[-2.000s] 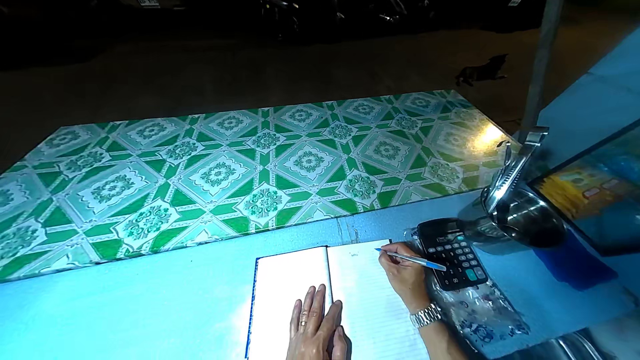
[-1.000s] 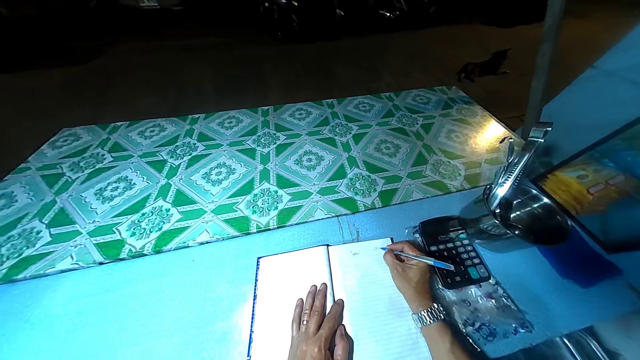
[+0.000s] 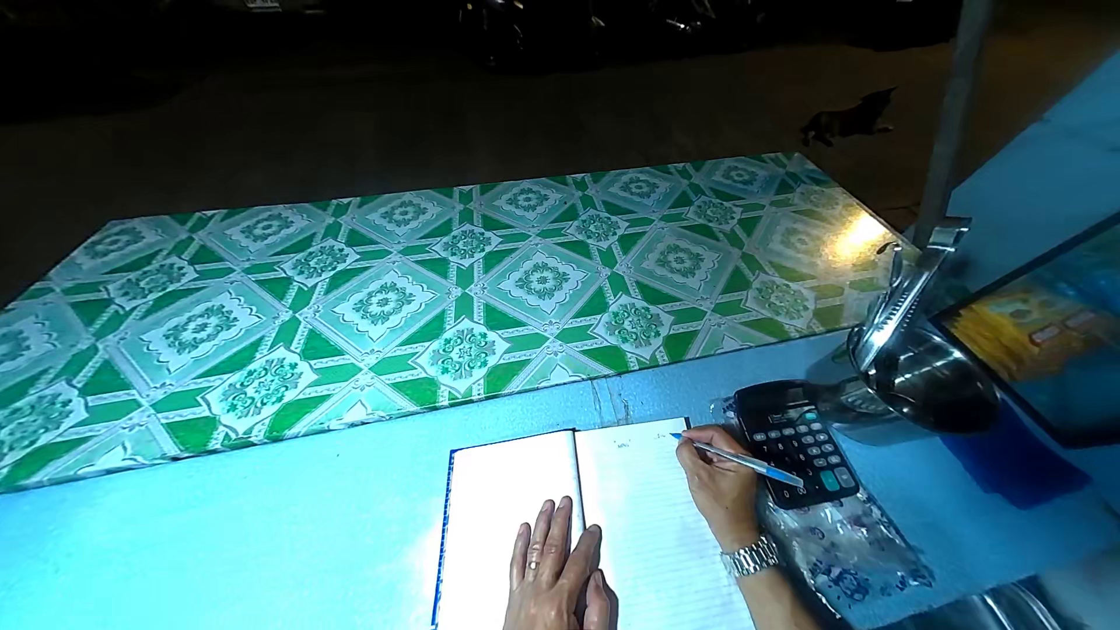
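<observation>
An open ruled notebook [image 3: 647, 525] with a blue-edged cover lies on the light blue counter. My left hand [image 3: 553, 569] rests flat on it near the centre fold, fingers extended, a ring on one finger. A ballpoint pen [image 3: 744, 458] with a blue tip and blue end is held in my right hand [image 3: 722, 481], its tip at the upper right of the right page, beside small handwritten marks. A metal-banded watch [image 3: 750, 556] is on my right wrist. Just right of that hand, a black calculator [image 3: 792, 442] lies partly on a clear printed plastic bag [image 3: 853, 547].
A steel container [image 3: 927, 376] with metal tongs [image 3: 906, 297] stands at the right, near a blue item [image 3: 1015, 459] and a dark-framed panel [image 3: 1050, 328]. A green patterned surface [image 3: 464, 350] spans beyond the counter. Farther off are a metal pole [image 3: 954, 122] and a dark animal [image 3: 849, 120] on the ground.
My right hand and the pen tip have moved a little to the right along the top of the right page. My left hand stays on the notebook.
</observation>
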